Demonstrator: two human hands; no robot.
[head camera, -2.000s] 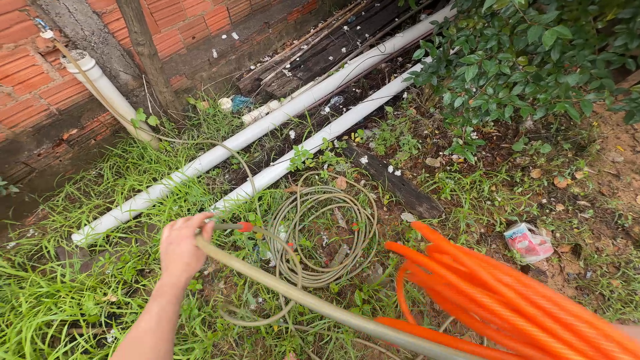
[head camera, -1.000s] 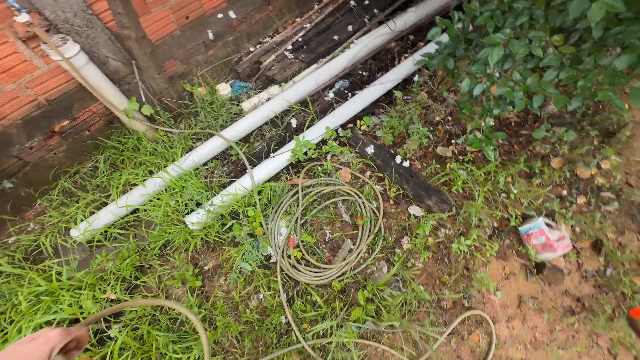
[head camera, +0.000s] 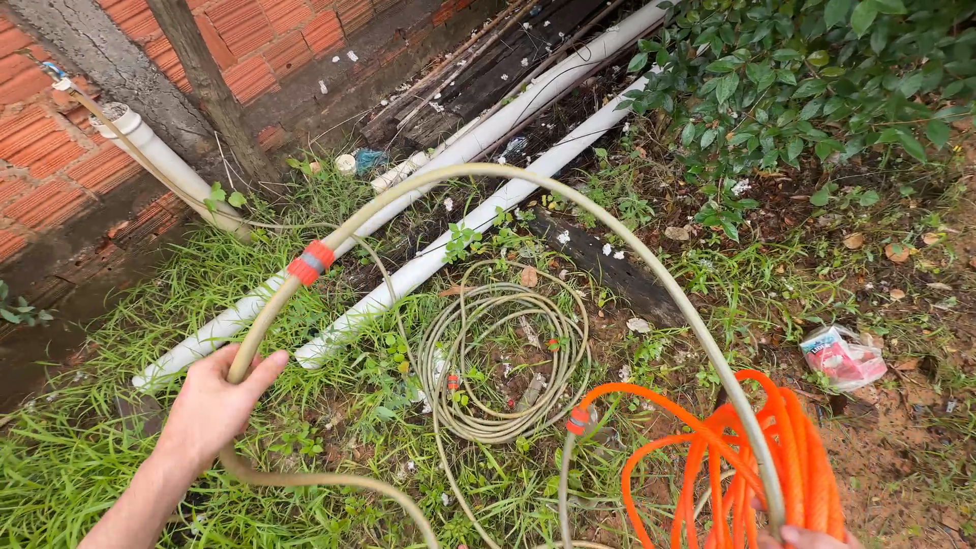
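My left hand is closed around a beige garden hose, just below an orange and grey hose connector. From there the hose arches over to my right hand, partly cut off at the bottom edge. That hand grips the beige hose together with a coiled orange hose. A second orange connector joins the orange hose to a beige length. Between my hands, a coil of beige hose with small orange connectors lies on the grass.
Two white plastic pipes lie diagonally on the ground beside dark timber. A brick wall, an upright white pipe and a thin trunk stand at left. A leafy bush and a plastic wrapper are at right.
From the lower left edge, my left hand has come back toward the middle, raising an arch of hose. The orange coil, out of view a second ago, shows again at lower right.
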